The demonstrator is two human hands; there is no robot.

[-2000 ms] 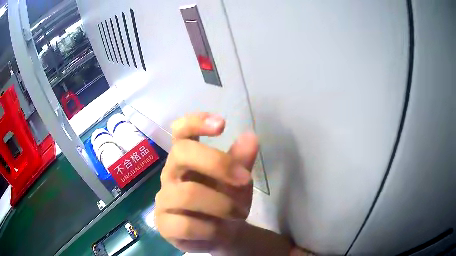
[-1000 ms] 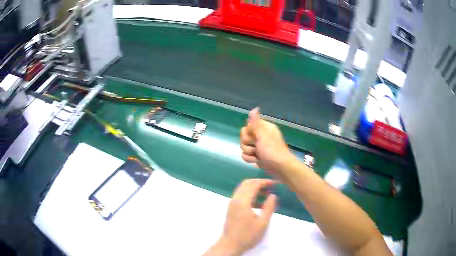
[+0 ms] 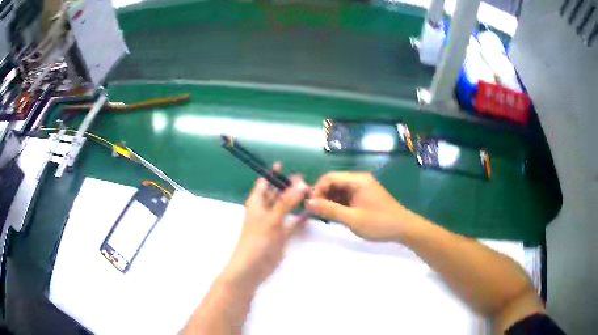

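Observation:
A black phone frame (image 3: 252,160) is held edge-on above the near side of the green belt, its far end pointing up and left. My left hand (image 3: 272,199) grips it near its lower end. My right hand (image 3: 351,203) is at that same end, thumb and fingers closed together; whether they pinch the frame or something small on it is blurred. Two more phone frames lie on the belt beyond my right hand, one (image 3: 347,137) nearer the middle and one (image 3: 466,159) to its right.
Another frame (image 3: 155,199) lies on the white sheet (image 3: 197,262) at left. A brassy guide bar (image 3: 157,103) and a yellow-tagged cable (image 3: 122,152) are at upper left. A grey post (image 3: 452,59), a blue bin (image 3: 467,91) with a red sign (image 3: 502,103) and a grey cabinet (image 3: 577,131) are at right.
The view has tilted down. My hands, apart one second ago, have come together at a held frame. My right hand has moved from over the belt down toward the sheet's edge.

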